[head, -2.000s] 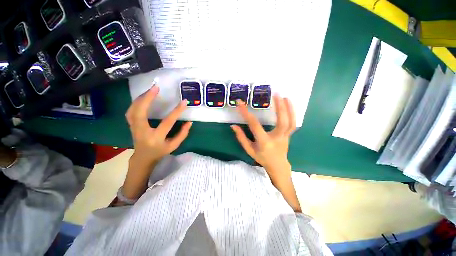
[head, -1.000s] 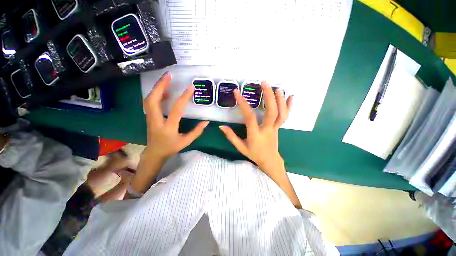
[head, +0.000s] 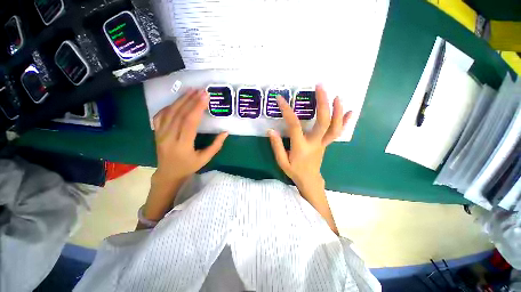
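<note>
Several strapless smartwatches lie in a row on a white pad point(head: 251, 126), their dark screens showing green and white text lines. The leftmost watch point(head: 220, 101) is beside my left hand point(head: 180, 137), whose fingers lie close together on the pad with the thumb apart. My right hand point(head: 307, 145) is spread; its index fingertip is over the lower-middle part of the row, at the third watch point(head: 274, 108), and another finger is at the right edge of the rightmost watch point(head: 305, 106). Whether the fingertips touch cannot be told. A small white tag point(head: 176, 86) lies near the pad's left edge.
A black blister tray point(head: 163, 57) with more lit watches is at left, above a blue box point(head: 104, 117). A printed form point(head: 285, 34) lies beyond the row. A pen point(head: 429, 85) rests on note paper at right, beside clear sleeves point(head: 483, 142). A person's sleeve point(head: 34, 217) is at lower left.
My left fingers have closed together beside the leftmost watch. My right index finger has moved from the second watch to the third. The screens on the second and fourth watches now show more text.
</note>
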